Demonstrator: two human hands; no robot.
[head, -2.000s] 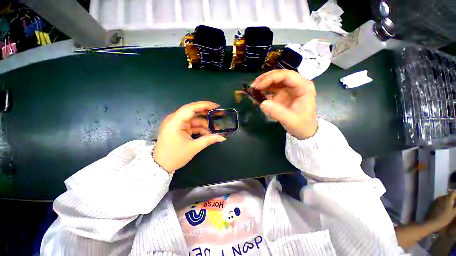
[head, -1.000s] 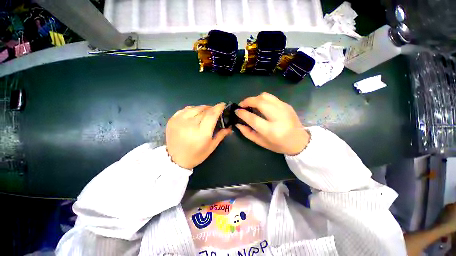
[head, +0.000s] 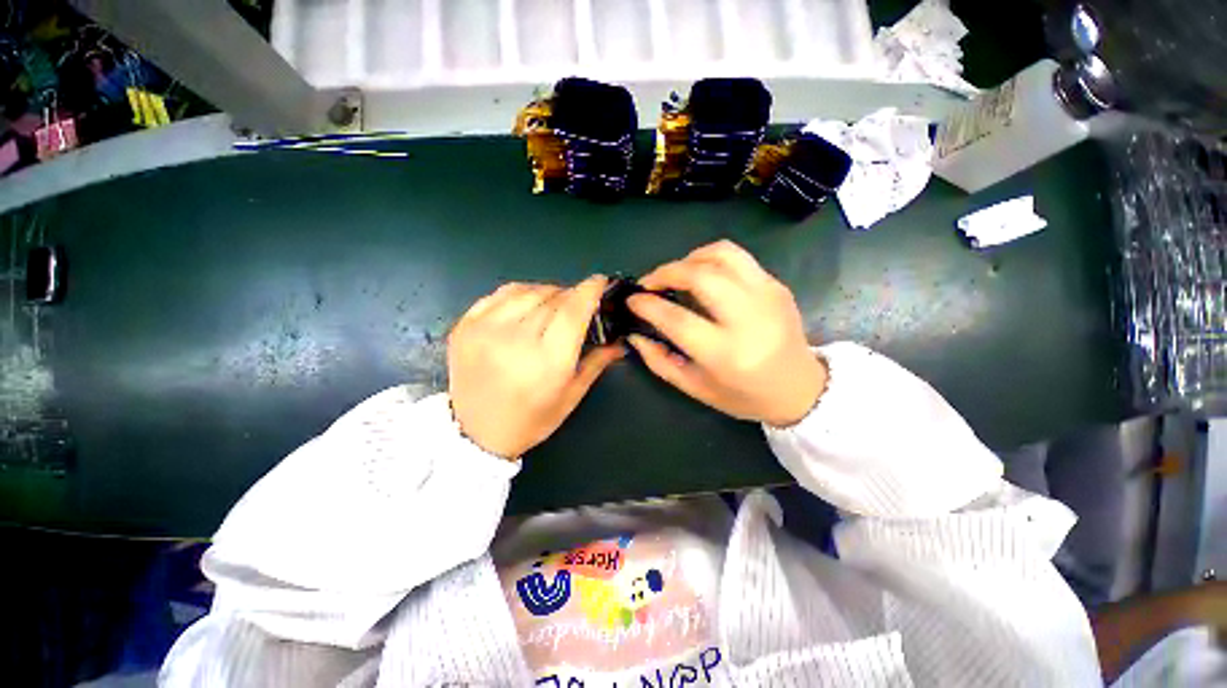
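Observation:
My left hand (head: pixel 522 363) holds the small dark watch case (head: pixel 602 327) near the middle of the bench, seen on edge, its silver rim just showing between the fingers. My right hand (head: pixel 733 333) meets it from the right, its fingertips on a black display screen module (head: pixel 624 298) at the case. Fingers cover most of both parts, so how the screen sits in the case cannot be told. No gold flex cable shows between my hands.
Three black screen stacks with gold tails (head: pixel 709 135) stand at the green bench's back edge. Beside them are crumpled wipes (head: pixel 881 164), a white bottle (head: pixel 1002 131) and a white strip (head: pixel 1002 222). Clear blister trays (head: pixel 1184 269) lie right; a dark watch body (head: pixel 46 274) far left.
My right hand has brought the screen module left and down to the watch case, and the two hands now meet. Over the last second they have barely moved.

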